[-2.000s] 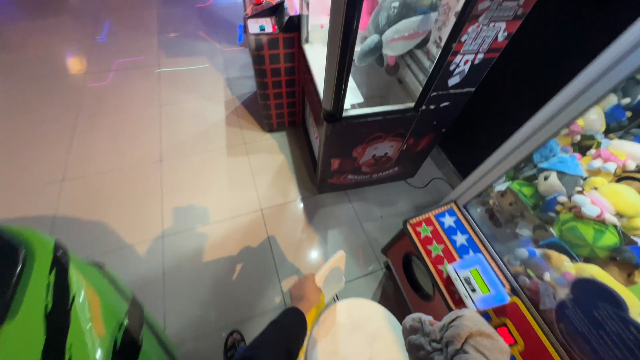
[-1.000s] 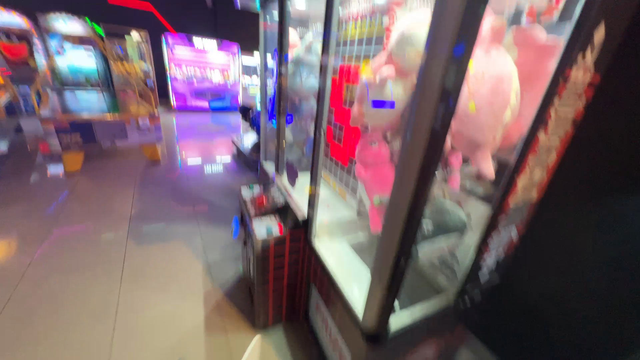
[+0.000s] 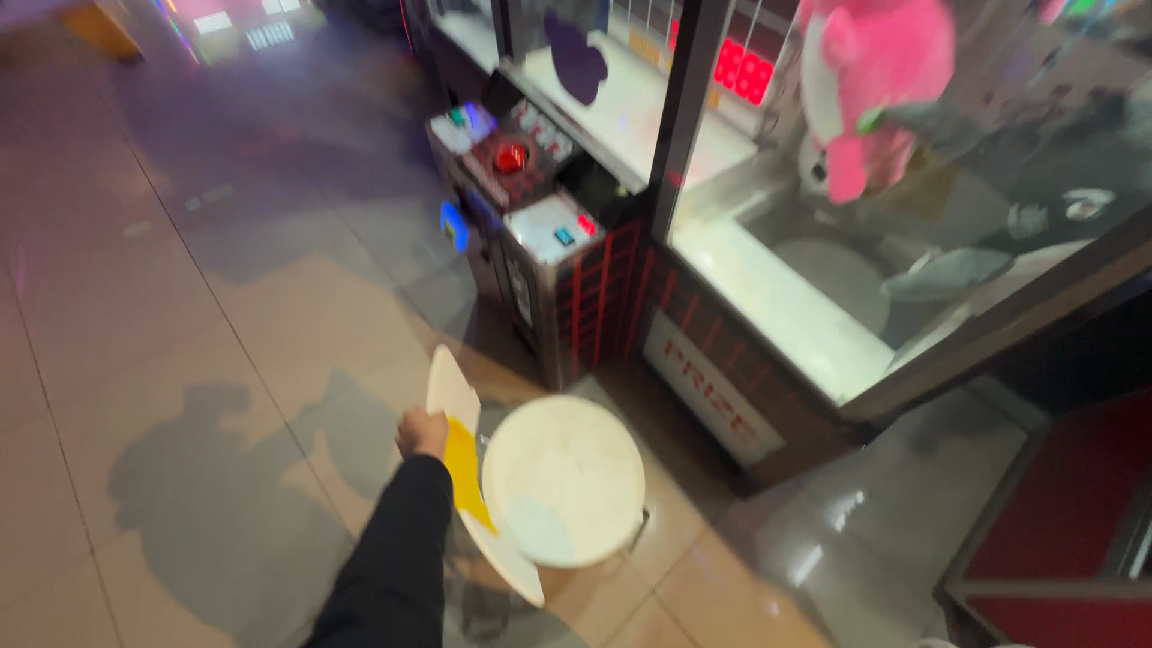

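Note:
My left hand (image 3: 422, 434), in a dark long sleeve, grips the back edge of a chair or stool backrest (image 3: 499, 549), cream with a yellow middle part. Right beside the backrest is a round cream seat (image 3: 565, 481) on thin metal legs. Ahead of the seat stands a claw machine control box (image 3: 585, 306) with a red button (image 3: 510, 158) on top. My right hand is not in view.
A glass-sided claw machine (image 3: 765, 306) with a pink plush toy (image 3: 877, 63) inside fills the right. A red and dark cabinet (image 3: 1062, 504) stands at the lower right. Tiled floor (image 3: 225, 297) with shadows spreads to the left.
The view has swung a lot. The seat and backrest, near the lower edge two seconds ago beside a star-patterned machine, now stand by the claw machine's control box, with my hand on the backrest.

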